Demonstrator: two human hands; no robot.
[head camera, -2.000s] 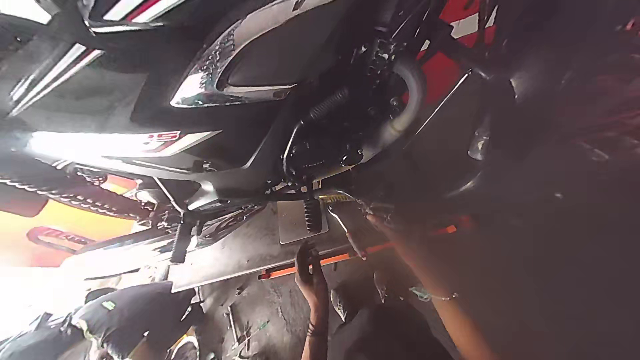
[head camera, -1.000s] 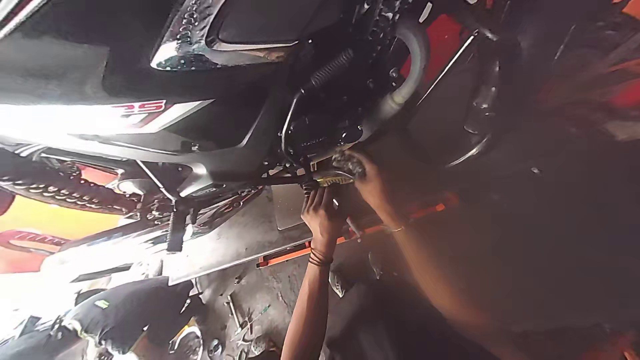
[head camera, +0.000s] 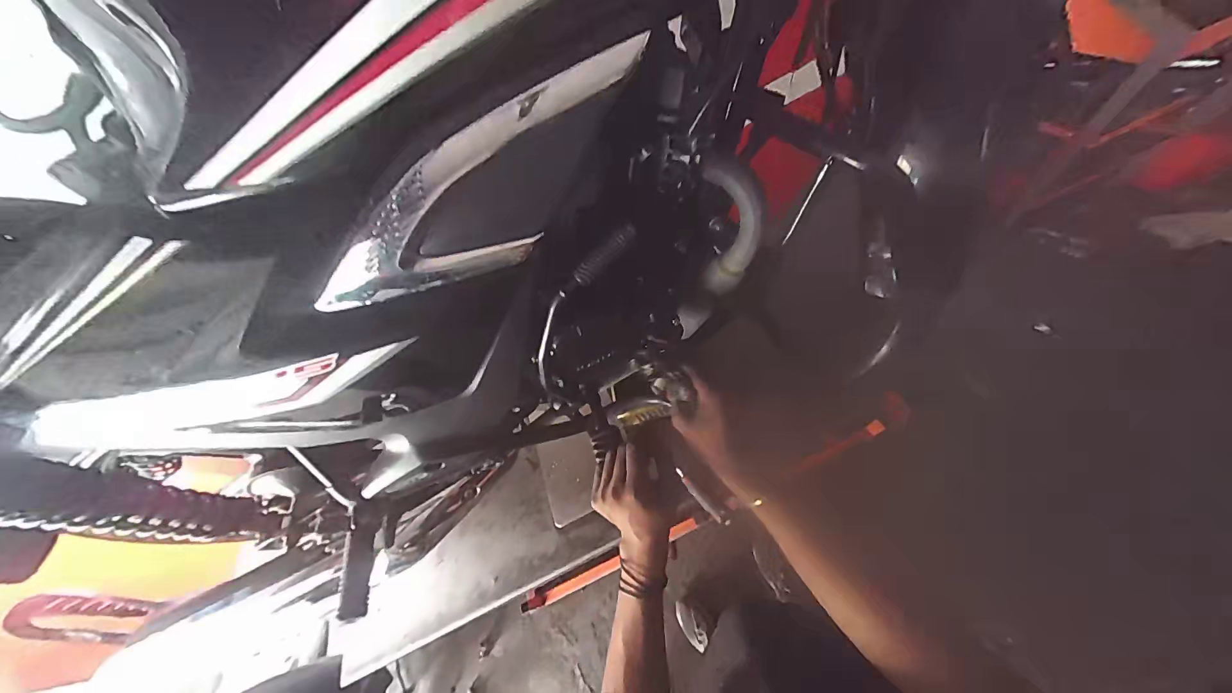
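A black motorcycle with white and red stripes fills the left and middle of the head view. My left hand reaches up to the underside of the engine, its fingers at the ribbed black footpeg. Beside it, my right hand is at a greyish object by the lower engine; what it is cannot be made out. A yellowish part shows between the two hands. Dark haze and blur hide the right fingertips.
An orange bar lies along the edge of a metal platform below the motorcycle. A curved exhaust pipe rises above my right hand. A chunky tyre is at the left, and orange-red items stand at the upper right.
Both hands were lower and apart from the engine's underside two seconds ago; they have come up to it. Since one second ago they have stayed at about the same place. The view has shifted.
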